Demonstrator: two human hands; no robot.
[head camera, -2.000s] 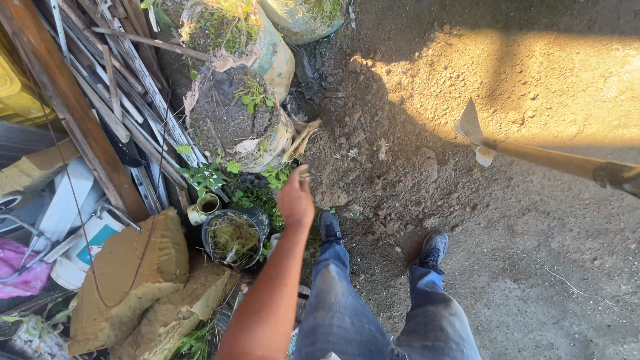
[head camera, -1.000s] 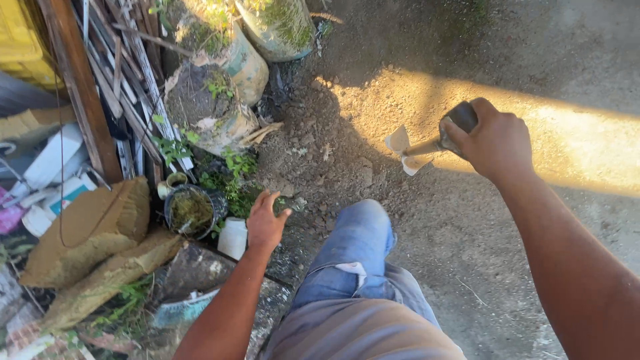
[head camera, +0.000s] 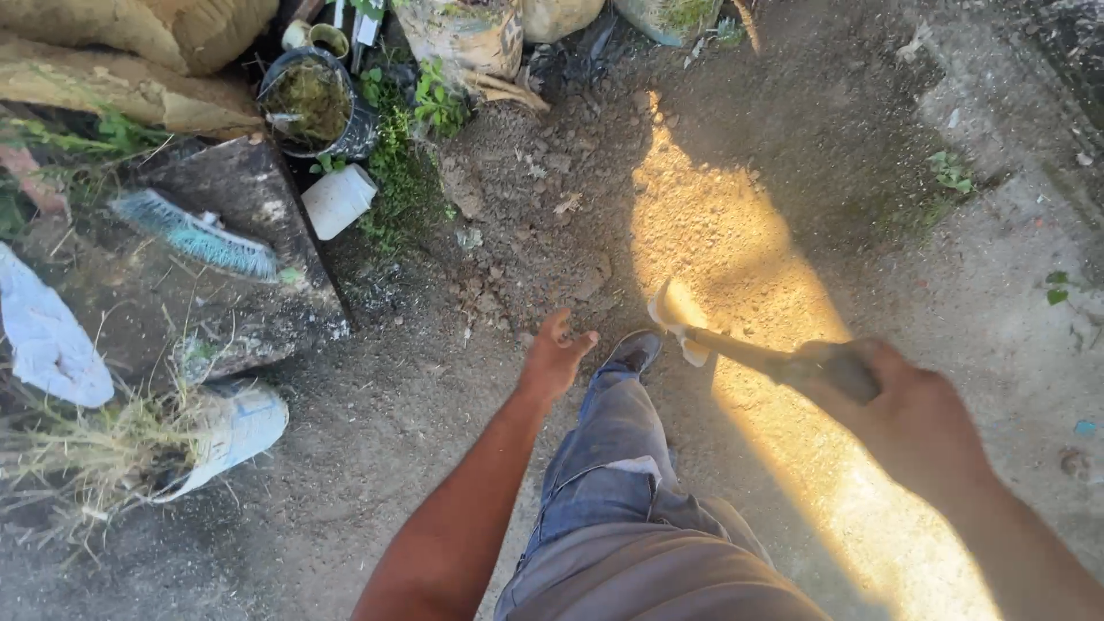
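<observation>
My right hand (head camera: 897, 397) grips the dark end of a long handle belonging to a hoe or mattock (head camera: 742, 349). The tool's pale metal head (head camera: 681, 319) is near my shoe (head camera: 636, 352), by the edge of a sunlit strip of ground. My left hand (head camera: 559, 358) is empty, with thumb and fingers apart, over bare soil left of the shoe. Loose clods of dark earth (head camera: 552, 207) lie beyond both hands.
At the left are a dark bucket (head camera: 358, 129), a white plastic container (head camera: 339, 203), a broom head (head camera: 198, 233) on a dark slab (head camera: 237, 319), and a tipped white bucket (head camera: 246, 431) of dry grass. Filled sacks (head camera: 129, 82) lie at the upper left.
Two seconds ago the tool stood at the right without my hand on it in view; my right hand now holds it. The view has turned and shifted largely.
</observation>
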